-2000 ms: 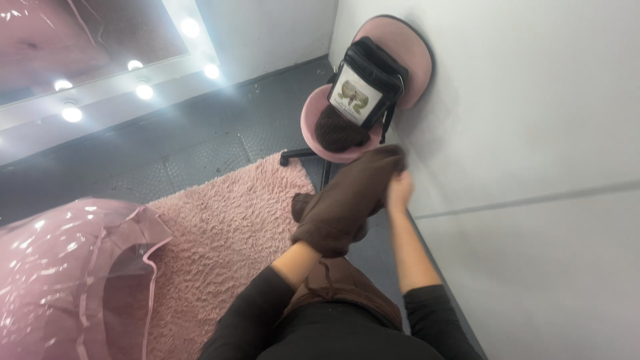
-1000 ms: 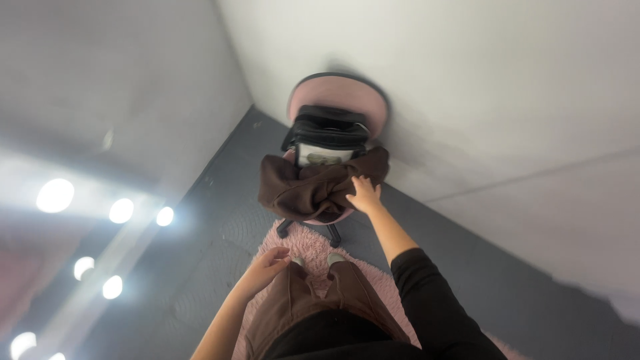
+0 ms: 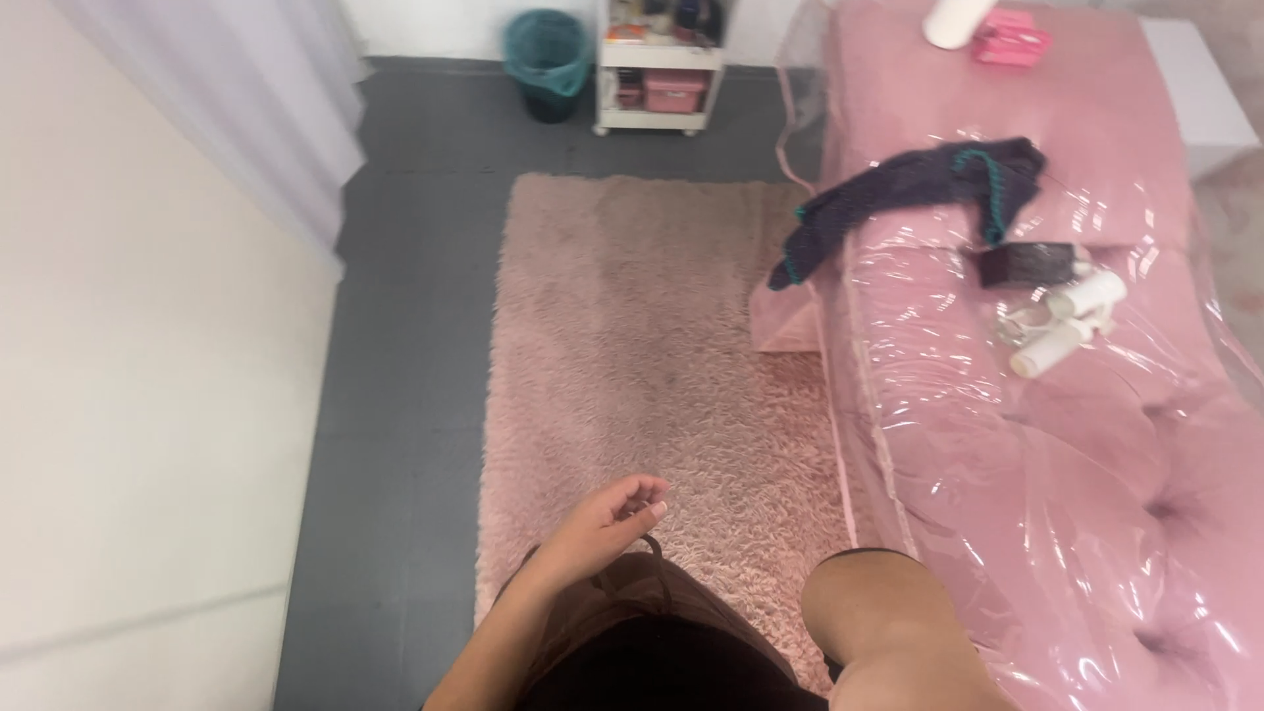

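My left hand [image 3: 612, 523] hangs in front of my waist, over the pink shaggy rug [image 3: 632, 355]. Its fingers are loosely curled, with the thumb apart, and it holds nothing. A drawstring of my brown trousers shows just beside it. On the right my bent arm shows at the lower edge, beside the pink tufted bed [image 3: 1047, 474] under clear plastic; my right hand is out of sight. Across the bed's near side lies a dark blue garment with teal trim [image 3: 889, 188]. By it are a dark box [image 3: 1027, 265] and white bottles [image 3: 1052, 348].
A white trolley [image 3: 660, 120] with a pink box [image 3: 674, 91] stands at the far wall, beside a bin with a teal liner [image 3: 546, 59]. A pale curtain [image 3: 267, 109] hangs at left. A white container [image 3: 956, 22] and a pink packet [image 3: 1009, 41] lie on the bed.
The view has swung far round, from the pink chair to the bed and trolley. One second ago my right hand was on a brown cloth on the chair; neither cloth nor chair shows now.
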